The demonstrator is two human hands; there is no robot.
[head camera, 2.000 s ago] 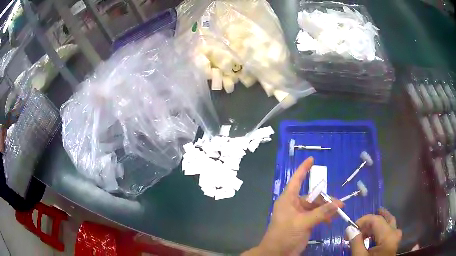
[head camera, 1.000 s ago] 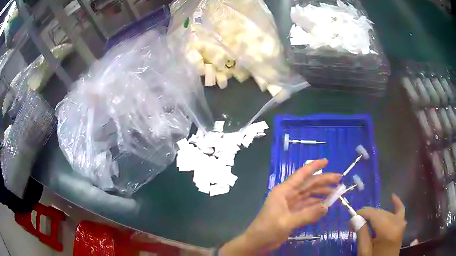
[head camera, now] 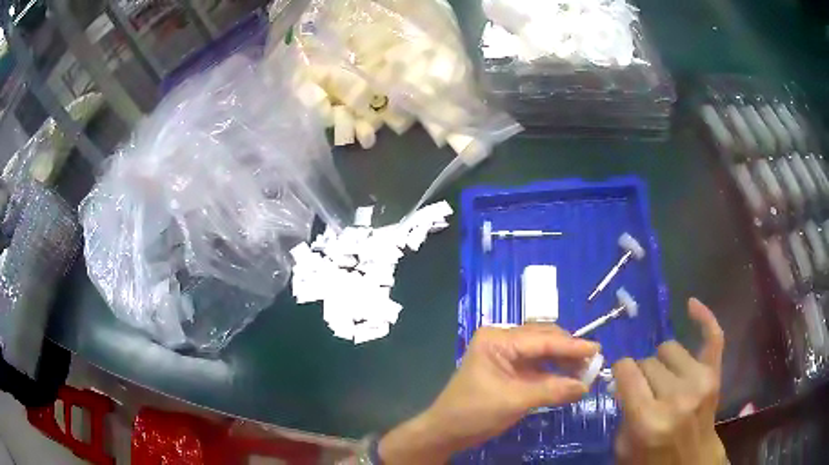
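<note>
My left hand (head camera: pixel 509 377) holds the wide white head (head camera: pixel 592 368) of a shafted insert between thumb and fingertips, over the near part of the blue tray (head camera: pixel 472 263). My right hand (head camera: pixel 668 400) has its fingers curled at the shaft end of the same piece; its index or little finger sticks up. Most of the shaft is hidden. A shafted insert (head camera: pixel 523 233) lies at the tray's far left, and two more lie at its right side. A white oblong block (head camera: pixel 541 292) lies in the tray's middle; another white piece is partly hidden behind my left hand.
Loose white pieces (head camera: pixel 350 281) lie left of the tray. A large clear poly bag (head camera: pixel 200 209) and a bag of cream blocks (head camera: pixel 391 68) lie beyond. Stacked clear trays (head camera: pixel 582 109) bear white bits. Filled clear trays (head camera: pixel 773 173) stand right; red stools (head camera: pixel 168 438) are lower left.
The view has shifted, so the table things sit farther left and higher. My left fingers have closed on the white head. My right hand has moved close to my left, and less shaft shows.
</note>
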